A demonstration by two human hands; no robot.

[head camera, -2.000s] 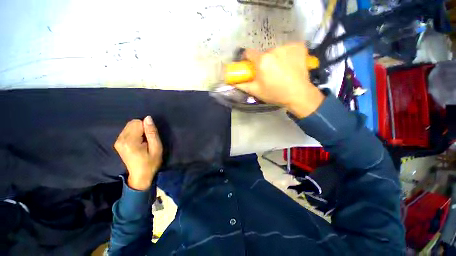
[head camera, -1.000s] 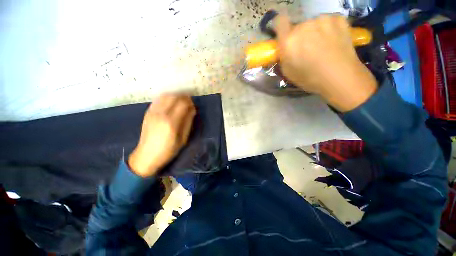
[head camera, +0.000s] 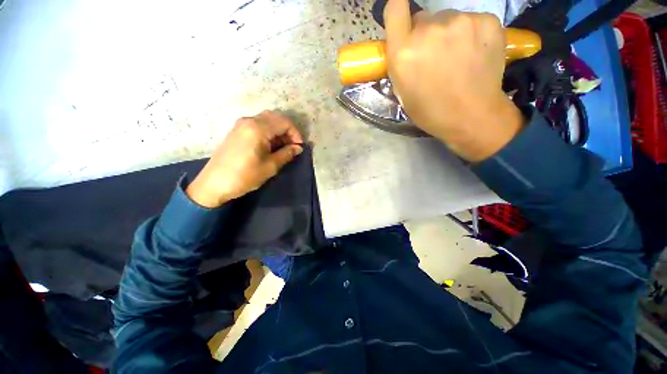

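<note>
A black trouser leg (head camera: 95, 208) lies across the table's front edge, its squared hem end (head camera: 303, 197) at the middle. My left hand (head camera: 252, 157) is at the upper corner of this end, with thumb and fingertips pinched on the cloth edge or a thread there; which one I cannot tell. My right hand (head camera: 453, 77) is closed around the yellow-orange handle of the steam iron (head camera: 377, 102). The iron stands on the white table cover, right of the cloth and apart from it. My fist hides much of the iron.
The white table cover (head camera: 183, 80) is marked with dark spots. A blue tray (head camera: 611, 124) at the right holds dark-handled scissors (head camera: 576, 120) and purple scraps. Red baskets (head camera: 643, 80) stand beyond it. A crumpled black garment pile (head camera: 73, 321) hangs at lower left. Scraps lie on the pale floor.
My left hand has moved right from on top of the cloth to its upper corner and now pinches there. The iron has moved off the cloth to the right. The cloth's upper edge now slants.
</note>
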